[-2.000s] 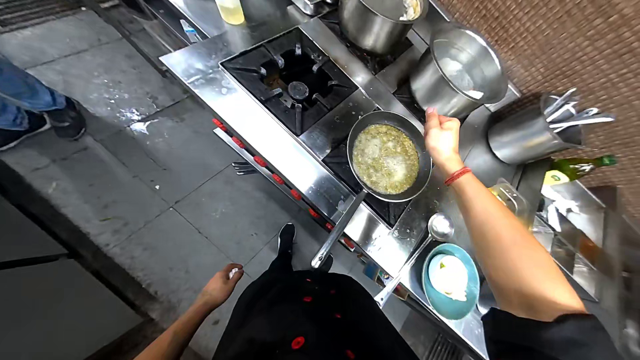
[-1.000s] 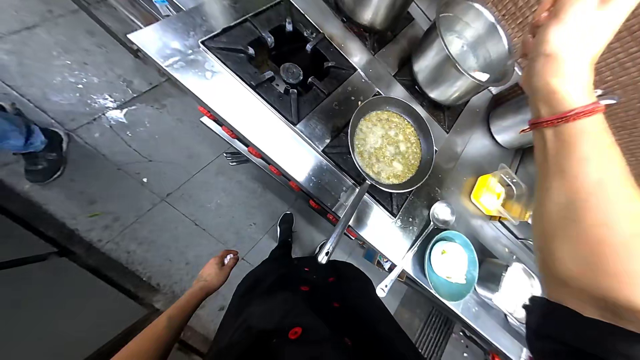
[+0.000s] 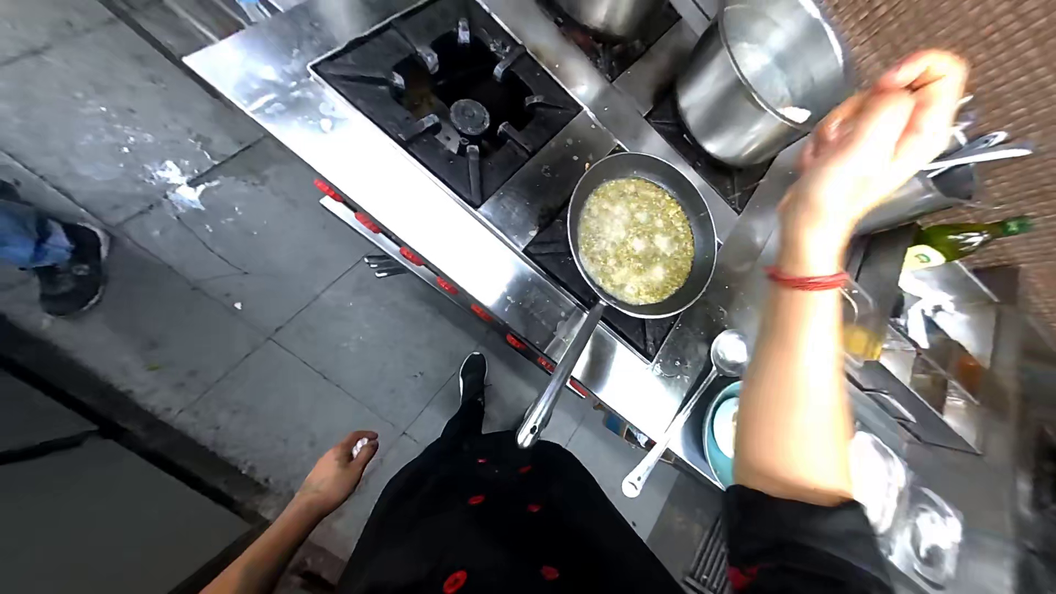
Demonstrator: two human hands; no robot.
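A frying pan [image 3: 705, 210] sits on a stove burner, its long metal handle reaching over the front edge. Pale, bubbling liquid with small bits [image 3: 635, 239] fills its base. My right hand [image 3: 874, 136], blurred, is raised to the right of the pan beside a tall steel pot [image 3: 726, 107]; its fingers are bent and whether they hold anything is unclear. A red cord is round that wrist. Low over the floor, my left hand [image 3: 340, 469] is curled around a small white thing [image 3: 360, 446]. A ladle [image 3: 729, 353] rests right of the pan handle.
Left of the pan is an unlit-looking burner [image 3: 470, 117]. A teal bowl [image 3: 716, 445] with something white is partly behind my right forearm. Utensils [image 3: 978, 153] stand in a metal container, near a green bottle [image 3: 961, 239]. Another person's shoe [image 3: 73, 268] is on the tiled floor.
My right hand went from beside the pan and pot, two seconds ago, to the upper right edge, and now shows beside the pot. My left hand stays low with the white thing.
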